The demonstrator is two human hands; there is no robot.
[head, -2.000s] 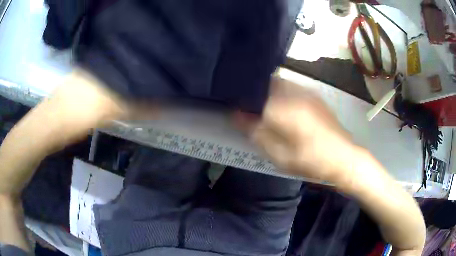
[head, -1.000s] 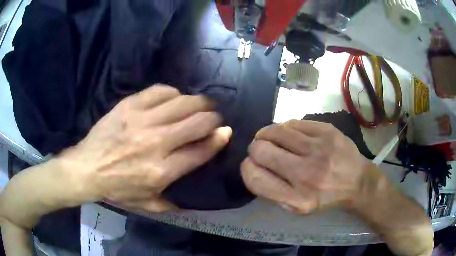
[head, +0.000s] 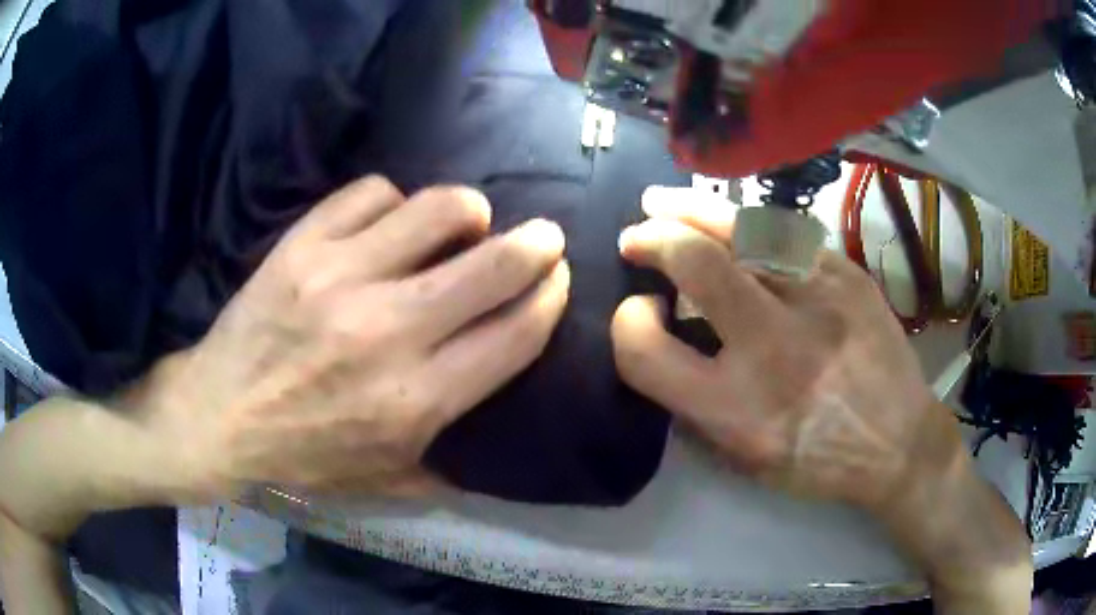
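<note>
A dark navy garment lies on the white machine table, bunched at the left and flat under the presser foot. The red and white sewing machine head is above it. My left hand lies on the cloth left of the foot line, fingertips pressing down. My right hand is at the cloth's right edge, fingers bent and spread, with the knurled knob in front of part of it. The needle tip cannot be made out.
Scissors with red and orange-yellow handles lie right of the machine. A black thread bundle and a yellow label are at the far right. A printed ruler scale runs along the near table edge.
The garment, first lifted and blurred between both hands, now lies flat under the foot. Over the last second my right hand has moved forward and opened its fingers; my left hand has shifted slightly forward.
</note>
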